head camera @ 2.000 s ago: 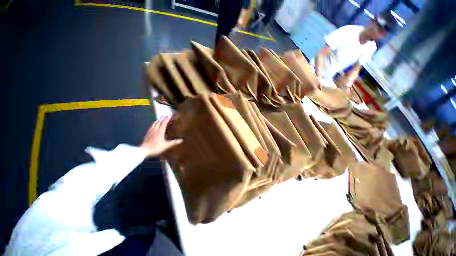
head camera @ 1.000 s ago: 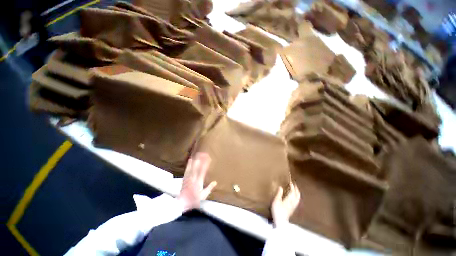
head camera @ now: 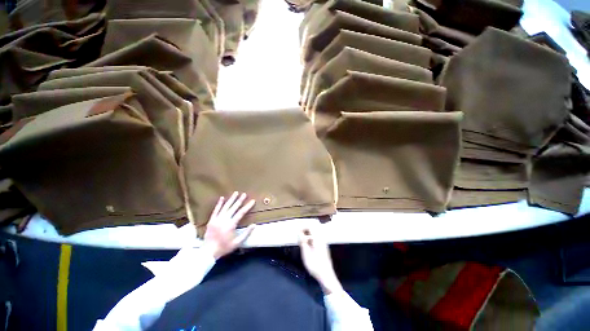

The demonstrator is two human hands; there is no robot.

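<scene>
A brown bag piece [head camera: 259,158] lies flat on the white table [head camera: 255,71] in front of me, its hemmed edge toward me. A small pale snap [head camera: 266,201] sits near the middle of that edge. My left hand [head camera: 228,223] rests on the piece's lower left part, fingers spread, holding nothing. My right hand [head camera: 314,249] is at the table's front edge, just below the piece's lower right corner. Its fingers look curled and are small and blurred, so I cannot tell whether they hold anything.
Overlapped brown pieces stand at the left [head camera: 97,155], some with reddish-brown patches. A fanned stack [head camera: 394,155] lies right of the front piece, and more pieces [head camera: 508,84] lie farther right. A red and tan item [head camera: 462,294] is below the table edge at the lower right.
The view has swung right and now faces the table squarely. My left hand has moved further onto the piece. My right hand has come off the piece's right edge to the table's front edge.
</scene>
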